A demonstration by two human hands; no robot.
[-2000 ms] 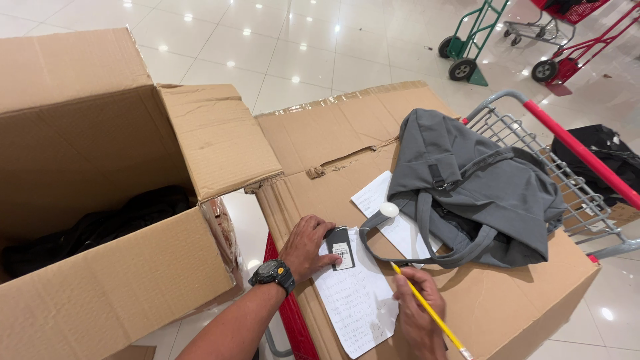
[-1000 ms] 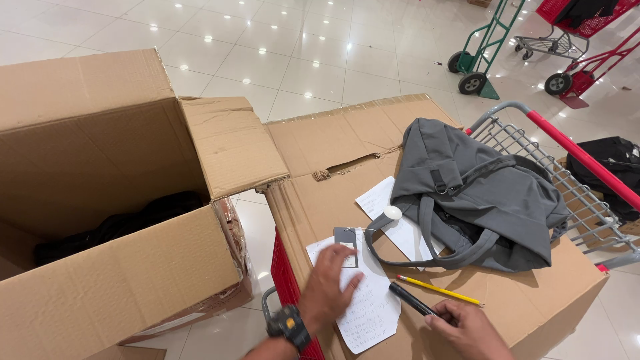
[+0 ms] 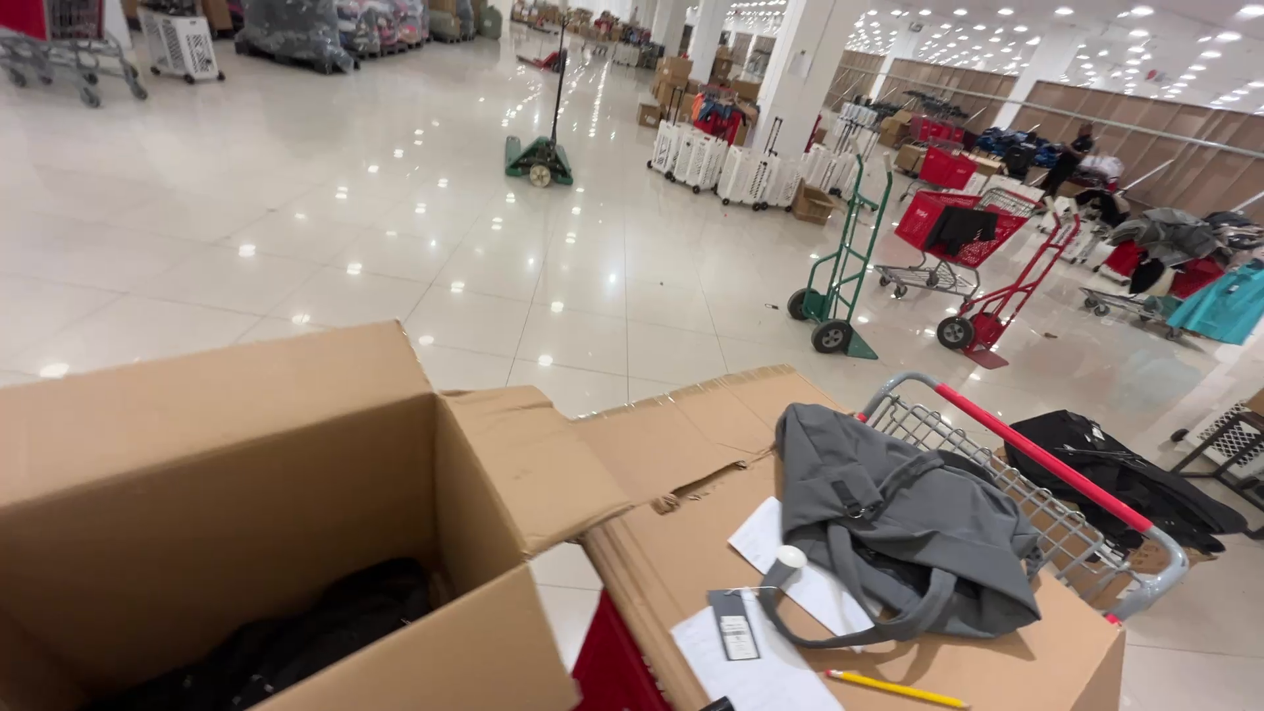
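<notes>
Neither of my hands shows in the head view. A gray fabric bag [image 3: 908, 533] lies on a closed cardboard box [image 3: 1076, 642], its strap looping toward me. A dark hang tag [image 3: 734, 624] with a printed label rests on a sheet of paper [image 3: 691, 642]; another paper [image 3: 758, 533] is partly under the bag. A white round object [image 3: 791, 559] sits by the strap. The yellow pencil [image 3: 897, 688] lies on the box near the lower edge. The tip of a black object [image 3: 719, 704] just shows at the bottom edge.
An open cardboard box [image 3: 494, 632] with black items [image 3: 326, 632] inside stands at left. Behind the bag is a shopping cart's red handle [image 3: 1037, 454]. Farther off are a green hand truck [image 3: 844, 267], a red hand truck [image 3: 1007, 296], a pallet jack [image 3: 539, 163] and a distant person [image 3: 1071, 158].
Both hands have left the view, which has swung up toward the room. The yellow pencil, in my right hand at first, was laid on the box; a black marker-like object was then in that hand.
</notes>
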